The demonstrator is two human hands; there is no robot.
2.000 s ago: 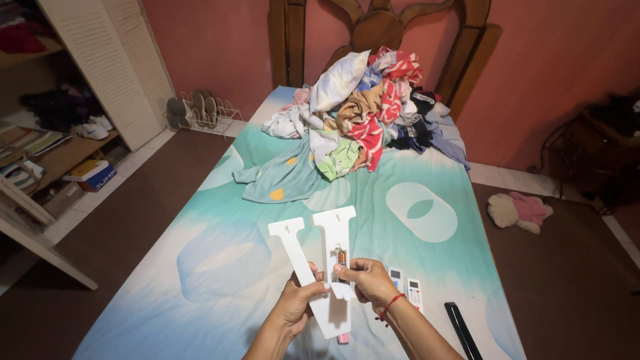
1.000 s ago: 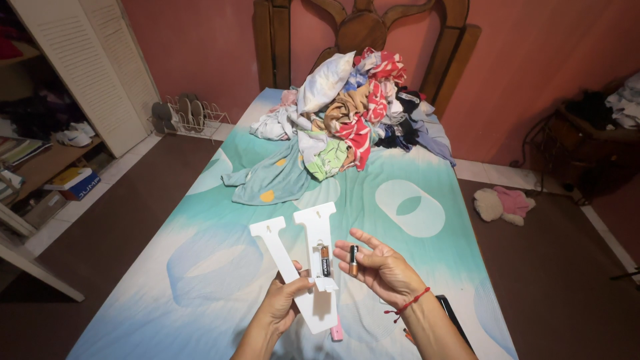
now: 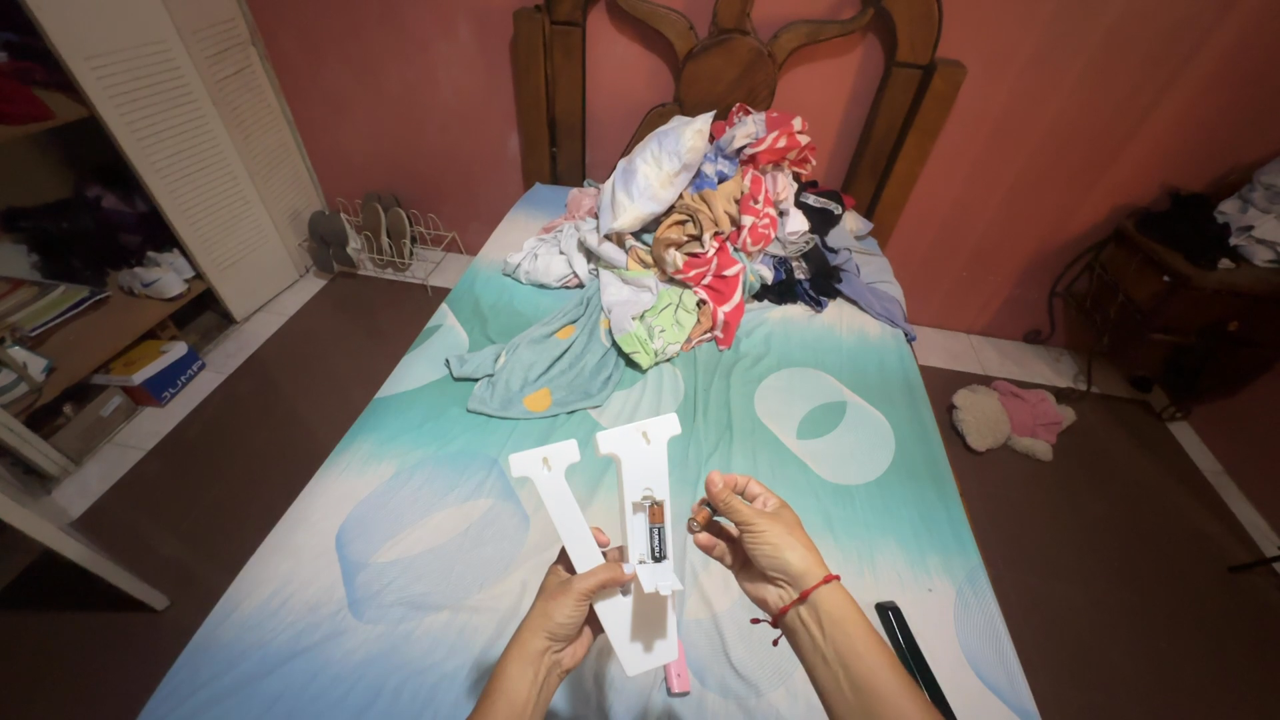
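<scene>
A white V-shaped letter (image 3: 636, 628) is gripped in my left hand (image 3: 570, 605), its back with two hanging slots facing me. In its right arm is an uncovered battery compartment, where one Duracell battery (image 3: 656, 531) lies. Just right of that compartment, my right hand (image 3: 758, 535) pinches another battery (image 3: 702, 516) between thumb and fingers, apart from the letter. A red string bracelet circles my right wrist. Below the letter, a pink object (image 3: 678, 672) rests partly hidden on the bed.
Heaped clothes (image 3: 690, 220) and a white pillow (image 3: 657, 172) lie near the wooden headboard (image 3: 728, 72). A black elongated object (image 3: 908, 655) rests by my right forearm. On the floor are a plush toy (image 3: 1012, 418) at right and a wire rack (image 3: 425, 240) with sandals at left.
My right hand has come away from the compartment with a battery. Its fingers, spread a second ago, are now drawn in around the battery. The two remotes seen earlier are out of sight.
</scene>
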